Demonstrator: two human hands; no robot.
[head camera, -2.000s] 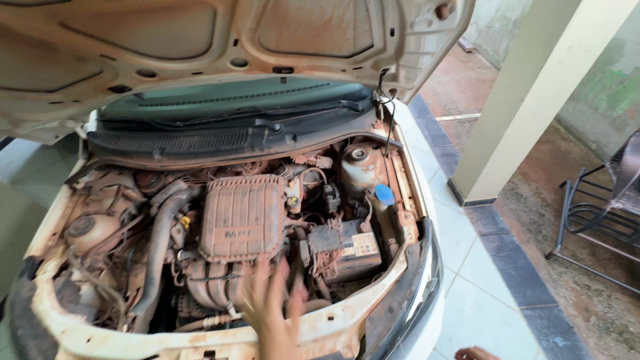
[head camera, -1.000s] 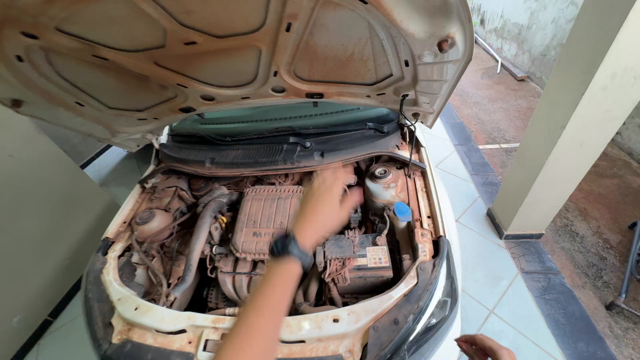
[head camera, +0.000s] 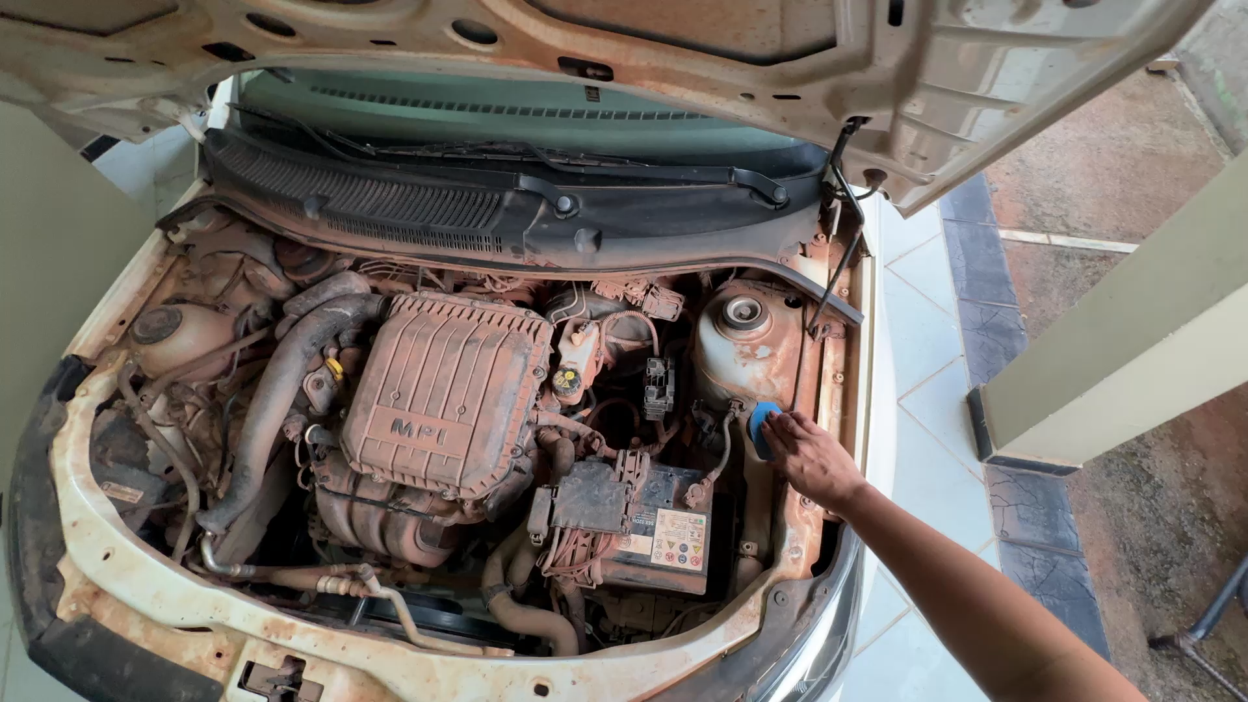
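My right hand (head camera: 814, 462) reaches in from the lower right, its fingertips on the blue cap (head camera: 763, 430) of the washer fluid filler beside the strut tower (head camera: 746, 341). Whether the fingers grip the cap or only touch it is not clear. My left hand is out of view. Left of the cap sits the car battery (head camera: 673, 536), with a dusty fuse box on its top. A dirt-covered engine cover (head camera: 448, 390) fills the middle of the bay, and the brake fluid reservoir (head camera: 577, 356) stands to its right.
Overhead is the raised hood (head camera: 673, 39), with a thin prop rod (head camera: 837, 229) at its right. The front crossmember (head camera: 409, 673) runs along the near edge. A coolant reservoir (head camera: 185, 336) is at the left. A pillar (head camera: 1111, 341) stands on the tiled floor to the right.
The left hand with a watch, over the engine bay one second ago, has left the view. My right hand has moved from the lower edge up to the blue cap. The view is closer.
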